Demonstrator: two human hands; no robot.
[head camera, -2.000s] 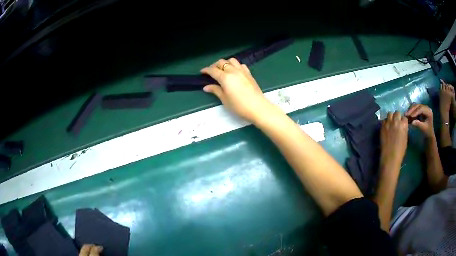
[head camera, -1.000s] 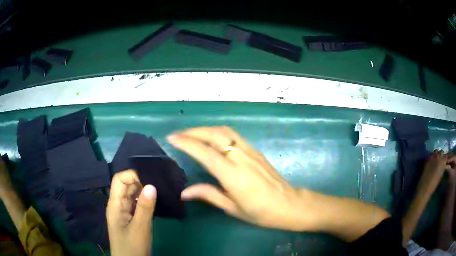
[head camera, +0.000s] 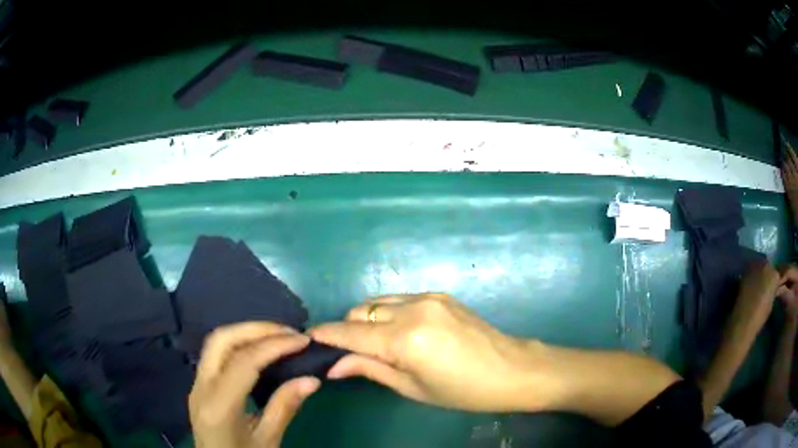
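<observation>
My left hand and my right hand meet at the lower middle. Both grip one dark blank between thumbs and fingers; the blank looks bent or folded, and the fingers hide part of it. A small loose stack of dark blanks lies fanned just beyond my left hand. A larger pile of blanks with stepped edges lies to its left.
A white rail crosses beyond the worktop. Folded pieces lie scattered on the green conveyor belt. A white tab, another dark pile and another person's hands are at right. A yellow sleeve shows lower left.
My right hand has come back from the belt to my left hand, and both now hold the blank. The view has swung, and the belt pieces have shifted left since one second ago.
</observation>
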